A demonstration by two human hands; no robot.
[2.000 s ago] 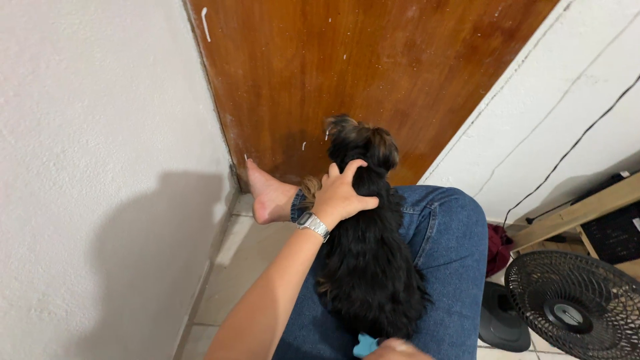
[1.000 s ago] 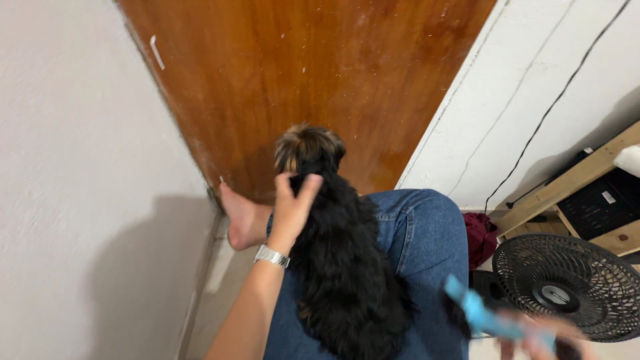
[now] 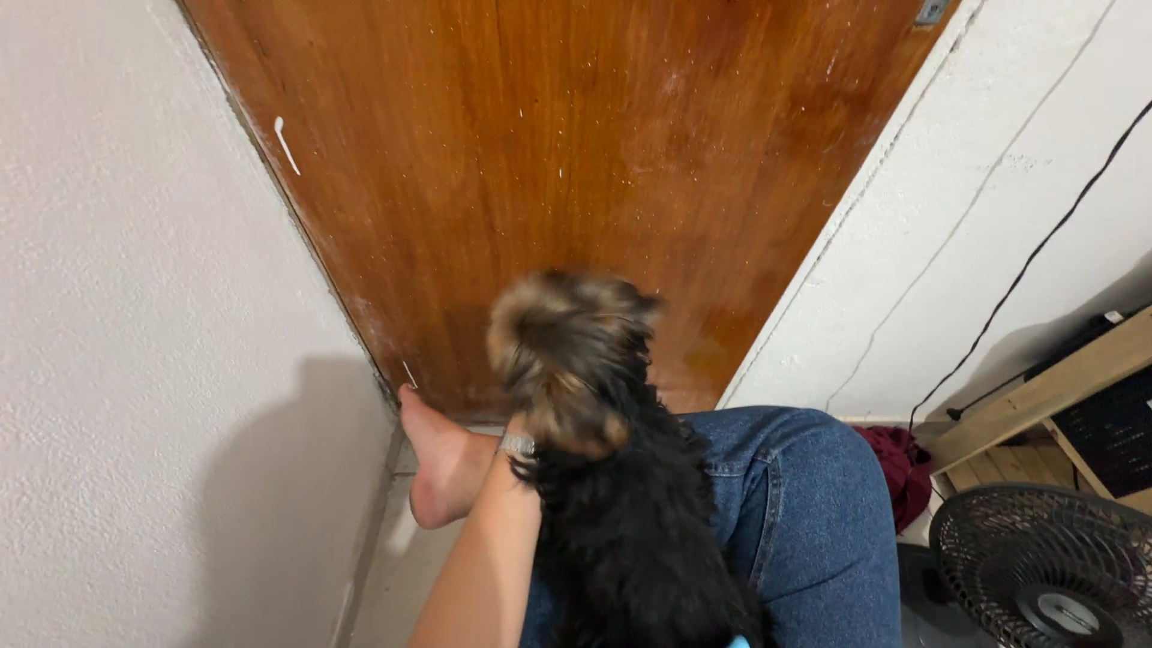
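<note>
A small black dog with tan and grey fur on its head sits on my lap, on the blue jeans. Its head is blurred and turned to the left. My left forearm reaches up along the dog's left side, with a metal watch at the wrist; the left hand itself is hidden behind the dog's head, so its grip does not show. At the bottom edge a small bit of a light blue object shows against the dog's back. My right hand is out of the frame.
A brown wooden door stands ahead, with a white wall at the left. My bare foot is near the door's lower corner. At the right are a black fan, a wooden frame, a dark red cloth and a hanging black cable.
My left hand has moved from the back of the dog's neck to behind its head. The dog has turned its head. My right hand, seen earlier with a light blue tool, has left the view.
</note>
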